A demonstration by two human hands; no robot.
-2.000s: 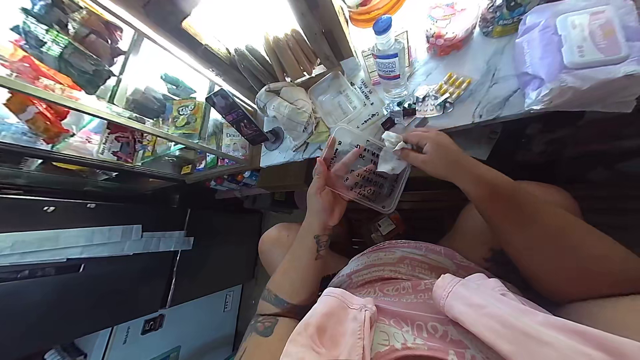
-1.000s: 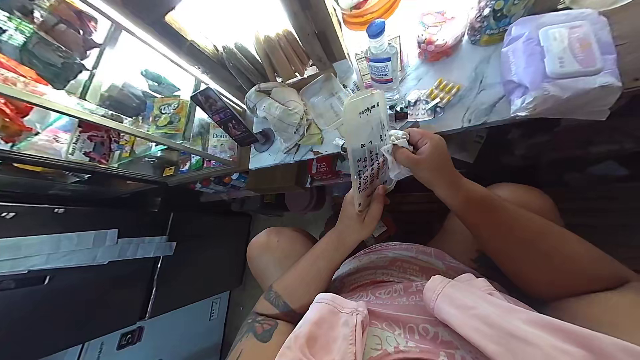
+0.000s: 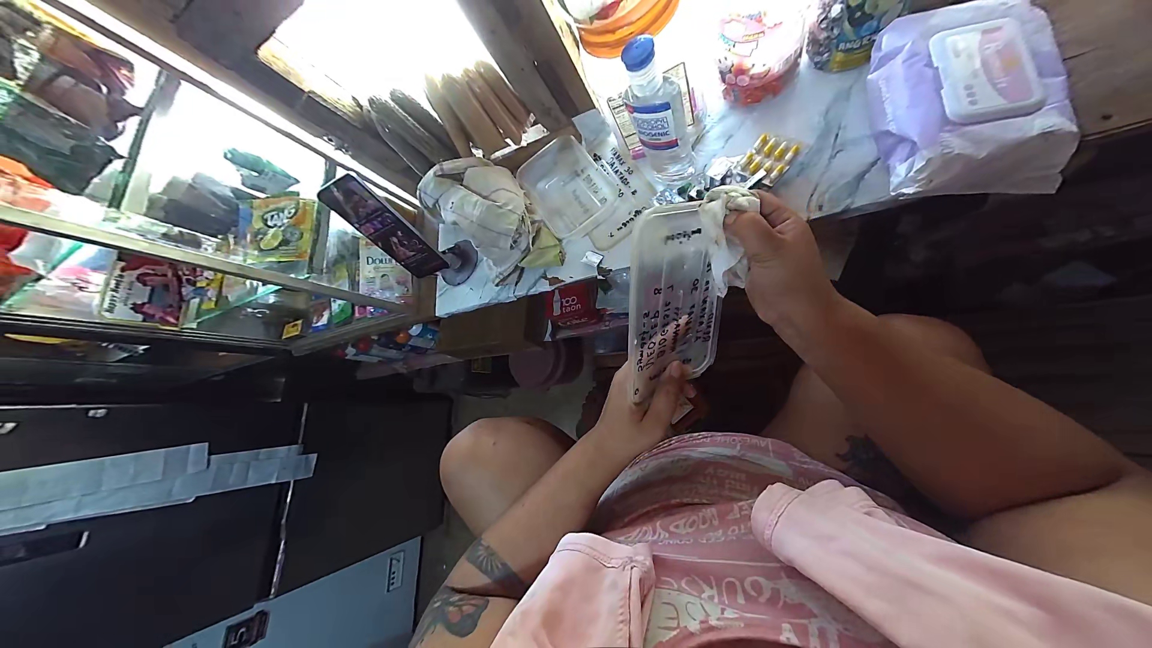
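My left hand (image 3: 643, 405) grips the lower end of a clear plastic container (image 3: 661, 288), tilted on its side, with black handwriting on it. A crumpled white cloth or tissue (image 3: 723, 229) is pinched in my right hand (image 3: 778, 256) against the container's upper right edge. Just beyond, on the marble-patterned counter (image 3: 823, 135), stand a clear alcohol bottle (image 3: 657, 121) with a blue cap and, beside it, blister packs of yellow capsules (image 3: 767, 162). Another clear plastic container (image 3: 569, 187) lies left of the bottle, next to a flat lid (image 3: 621, 211) with writing.
A phone (image 3: 382, 225) leans on a round stand at left, beside a bundled cloth (image 3: 481, 207). Glass shelves (image 3: 162, 252) with packets fill the left side. A purple wipes pack (image 3: 976, 99), a jar of candy (image 3: 759, 54) and an orange plastic item (image 3: 621, 27) sit on the counter.
The container, held face-up two seconds ago, has been turned onto its side, and its written surface now shows at a steep angle. The cloth has stayed in my right hand at its edge.
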